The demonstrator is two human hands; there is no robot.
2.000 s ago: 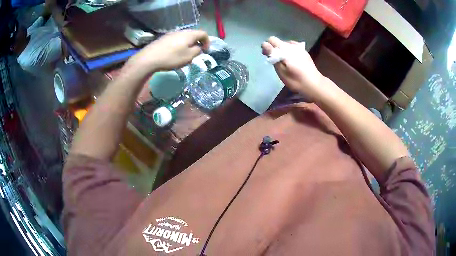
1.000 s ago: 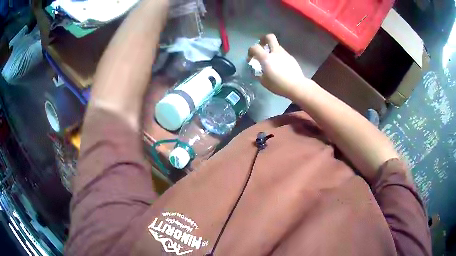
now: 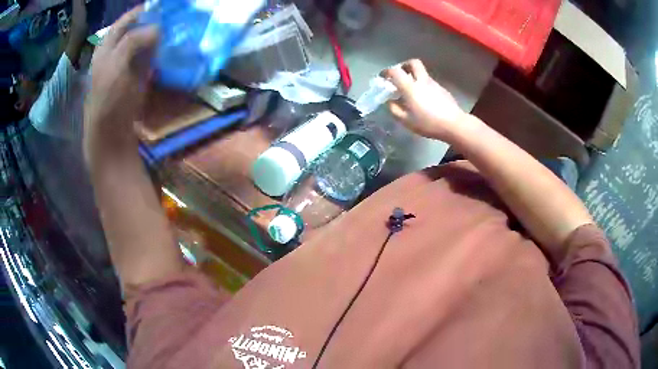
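My left hand (image 3: 123, 72) is at the upper left, closed on the edge of a shiny blue bag (image 3: 189, 47) with white patches. The bag is raised above the cluttered table and blurred; its contents cannot be told. My right hand (image 3: 426, 101) is right of the bottles, its fingers pinching a small clear or whitish bag (image 3: 376, 94). The small bag hangs to the left of the fingertips, and what is in it cannot be told.
A white bottle (image 3: 296, 155) and clear plastic bottles (image 3: 340, 176) lie before me. A grey slotted rack (image 3: 270, 50) stands behind them. A red foam tray (image 3: 498, 25) is at the upper right, above an open cardboard box (image 3: 570, 86). A person's arm shows at the far left.
My left hand, out of view at the top a second ago, is back at the upper left with the blue bag. The small clear bag now shows more plainly in my right hand.
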